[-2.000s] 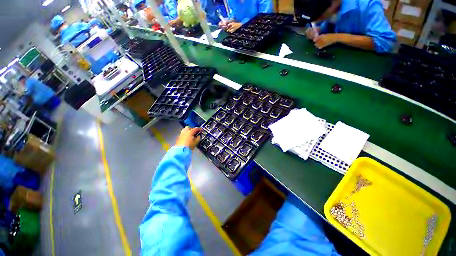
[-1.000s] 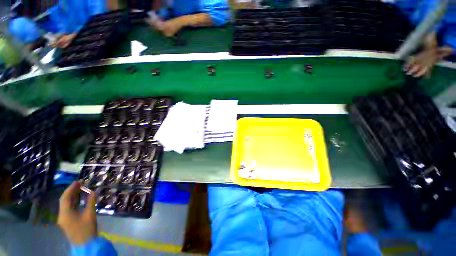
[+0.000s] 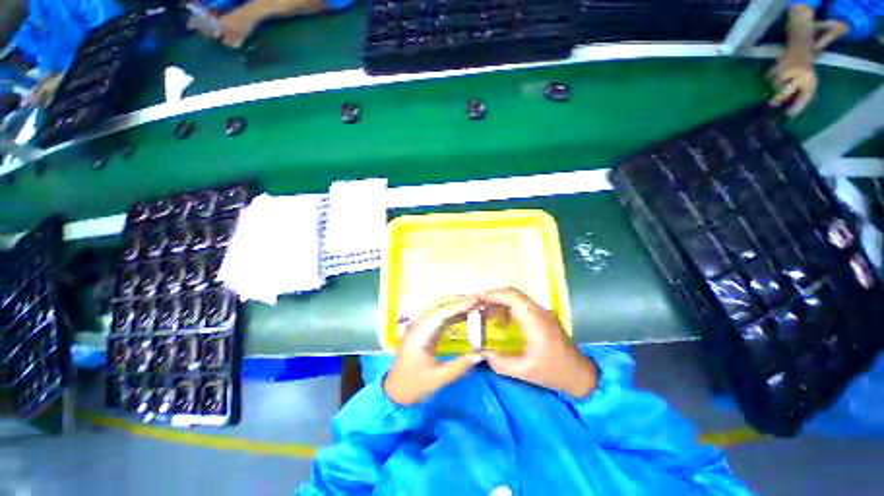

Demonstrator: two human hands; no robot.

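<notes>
My left hand (image 3: pixel 430 355) and my right hand (image 3: pixel 536 351) meet over the near edge of the yellow parts tray (image 3: pixel 557 254). Between their fingertips they hold a small device housing (image 3: pixel 475 329), seen nearly edge-on, with a pale side towards me. The fingers cover much of it. The yellow tray lies at the bench edge; its small parts are mostly hidden or washed out by glare.
A blister tray of dark units (image 3: pixel 174 305) and white sheets (image 3: pixel 271 244) lie left. A mostly empty blister tray (image 3: pixel 722 247) is right, near loose parts (image 3: pixel 591 254). Beyond, the green belt (image 3: pixel 426 131) carries spaced units; another person's hand (image 3: pixel 797 79) is at far right.
My left hand has moved from the left blister tray to above the yellow tray. My right hand has risen to meet it, with a housing now between them. The view has shifted right.
</notes>
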